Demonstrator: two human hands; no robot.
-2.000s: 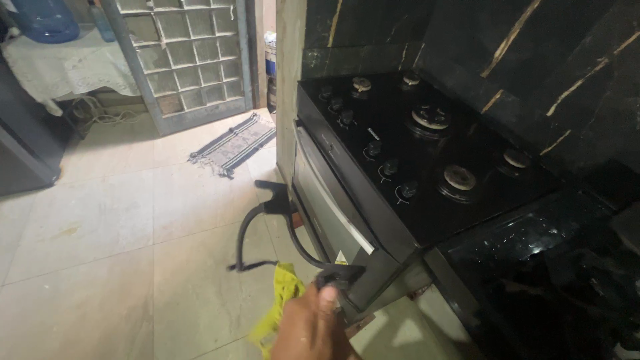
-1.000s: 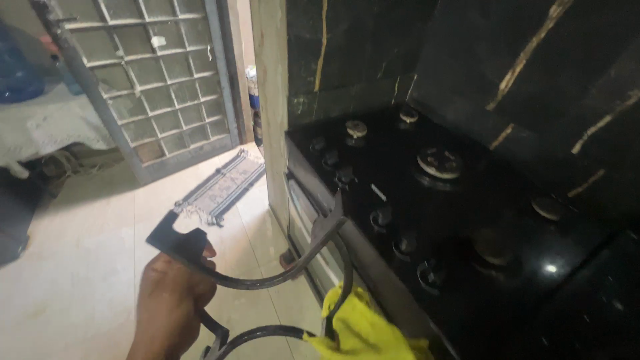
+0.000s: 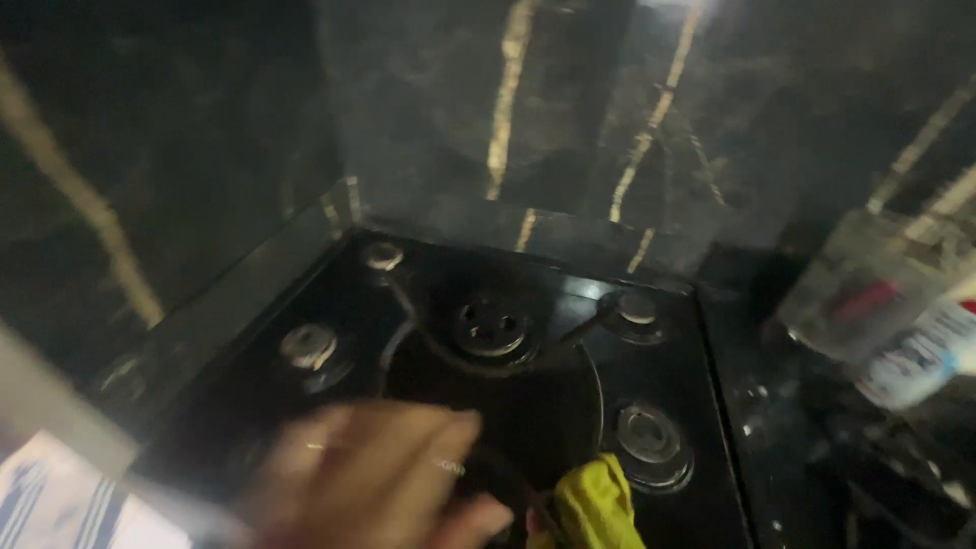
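Observation:
A black metal pan support spans the middle burner of the black gas cooktop. My left hand, badly blurred, is over the cooktop's front left part, near the pan support; its grip is unclear. A bunched yellow cloth is at the bottom, left of the front right burner, with my right hand on it, mostly hidden. A dark bar of the support runs beside the cloth. Two more burners show on the left and one at the back right.
Black wall tiles with gold veins rise behind the cooktop. A clear container and a white package bearing writing stand to the right on a dark surface. A striped mat lies at the lower left.
The pan support, in my left hand in front of the stove one second ago, is now over the cooktop's middle. The yellow cloth is over the cooktop too. The view has turned toward the back wall.

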